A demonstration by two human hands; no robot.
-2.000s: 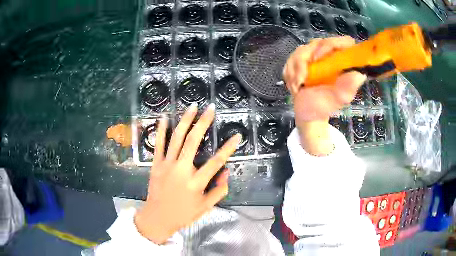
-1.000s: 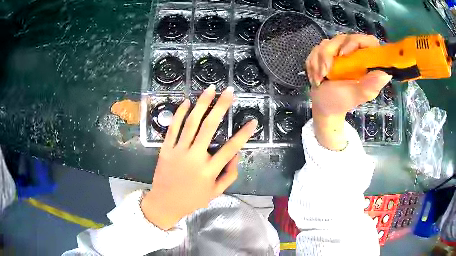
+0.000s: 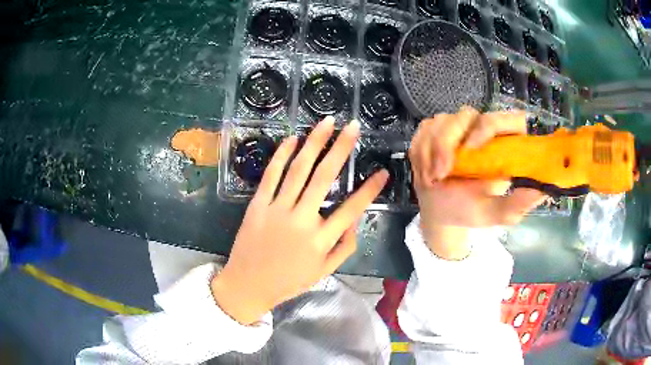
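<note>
My right hand [image 3: 471,171] is closed around the orange electric screwdriver [image 3: 564,160], which lies nearly level with its front end pointing left over the near row of the blister tray [image 3: 227,167]. Its thin bit shows faintly near a pocket. My left hand [image 3: 293,228] is spread palm down over the near row, fingertips on the tray and one finger at a round black part. More round black parts [image 3: 326,93] sit in the tray's pockets. The dark dotted screw dish [image 3: 444,70] lies on the tray behind my right hand. Screws are too small to tell.
A tan patch [image 3: 196,146] is on the green bench [image 3: 121,121] left of the tray. A crumpled clear bag [image 3: 603,232] lies at the right. A red tray [image 3: 525,310] and a blue bin [image 3: 592,314] are below the bench edge at right.
My right hand and the screwdriver have moved from beside the dish toward the near row and my left fingers. The whole view has shifted. The left hand stays spread on the tray.
</note>
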